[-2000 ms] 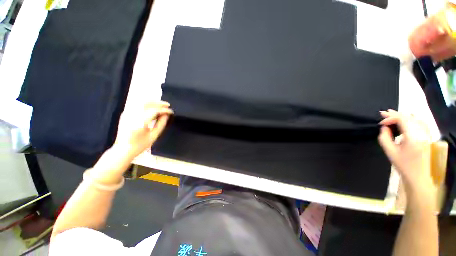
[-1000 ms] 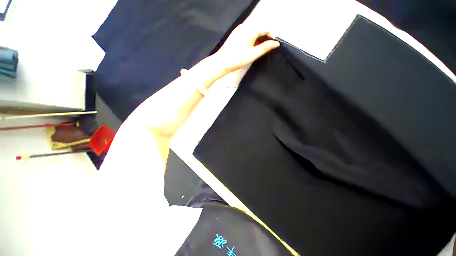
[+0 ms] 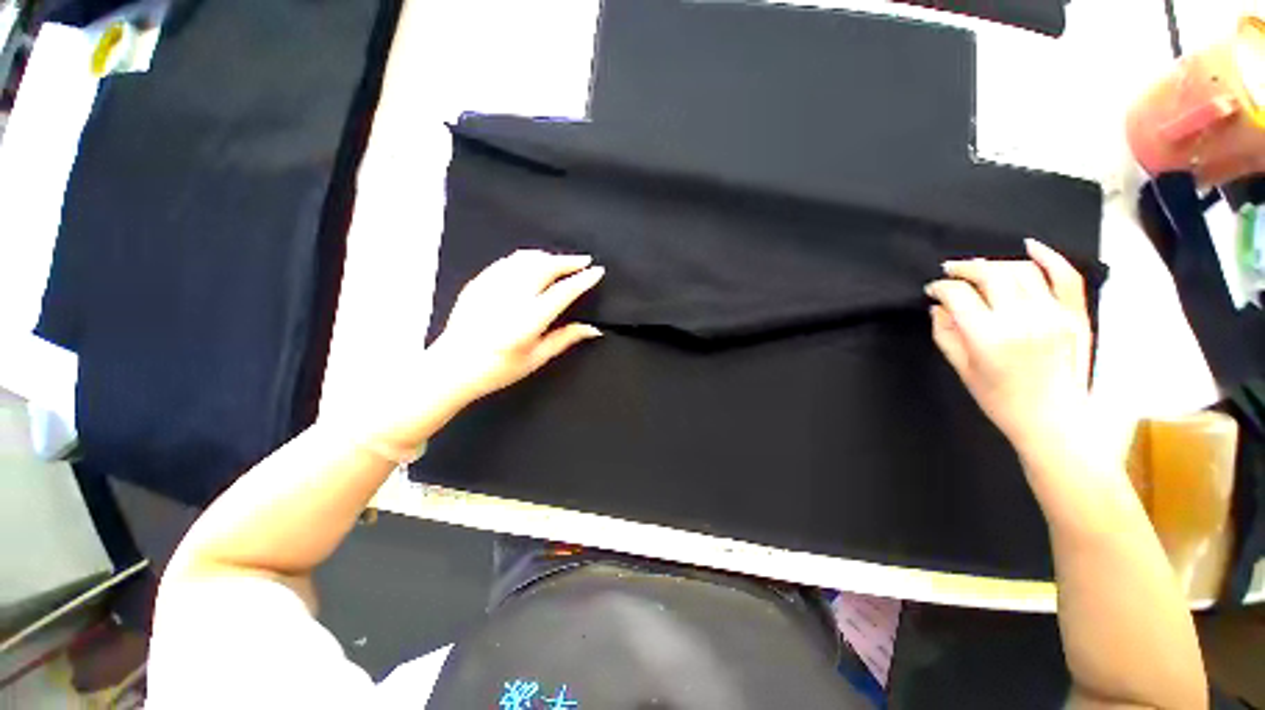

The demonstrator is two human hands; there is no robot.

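A notched black panel (image 3: 784, 70) lies flat in front of me. A thin black top layer (image 3: 749, 264) covers its front part, creased, with a raised fold running between my hands. Its far left corner lies by the panel's left notch. My left hand (image 3: 520, 326) is on the layer at the fold's left end, fingers and thumb spread apart; whether it pinches cloth is unclear. My right hand (image 3: 1013, 326) has its fingertips and thumb close together on the fold's right part, holding the layer near the panel's right edge.
A thick black panel stack (image 3: 208, 236) overhangs the table at left, with a yellow ring (image 3: 108, 49) behind it. A reddish-pink container (image 3: 1200, 118) stands at back right above dark strips (image 3: 1186, 229). A tan block-like piece (image 3: 1190, 486) is at the right front edge.
The layer's left corner has moved back toward the notch since the first frame. My left hand has left that corner, and both hands have moved inward on the cloth. The view has swung left and back.
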